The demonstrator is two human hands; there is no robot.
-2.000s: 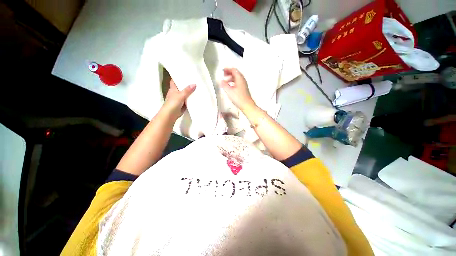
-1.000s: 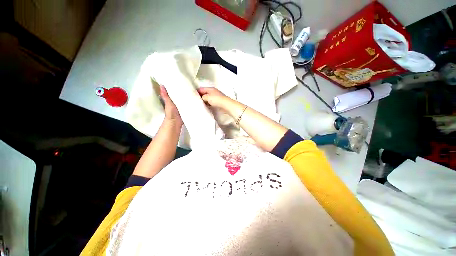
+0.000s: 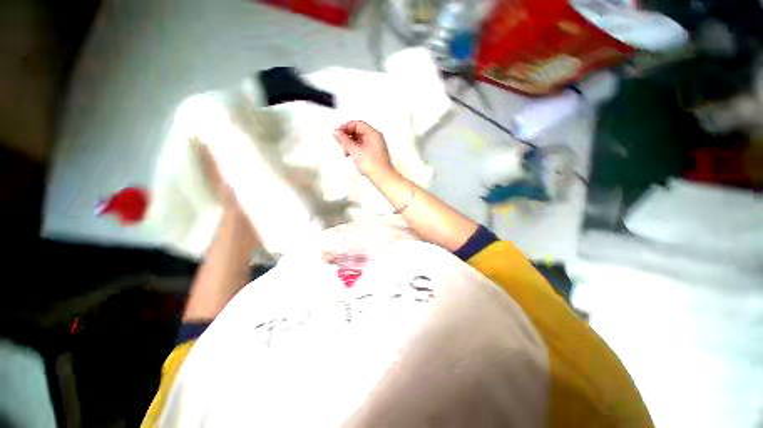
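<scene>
A cream-white jacket (image 3: 389, 109) lies on the table in front of me with a black hanger (image 3: 293, 87) in its shoulders. My left hand (image 3: 222, 185) is at the front panel on the jacket's left side and holds it. Its fingers are blurred and partly hidden by the cloth. My right hand (image 3: 365, 148) is above the middle of the jacket, off the cloth, with its fingers curled and fingertips together. No object shows in it. The picture is blurred.
A small red bottle (image 3: 130, 205) is at the table's left. A red bag (image 3: 544, 46), a white roll (image 3: 546, 114), a dark cable (image 3: 485, 119) and a blurred corded device (image 3: 556, 171) are on the right. A red tray (image 3: 322, 10) is at the top edge.
My right hand has come away from the front panel it was touching. My left hand is still at the panel. The view has shifted, so the table's things appear further left.
</scene>
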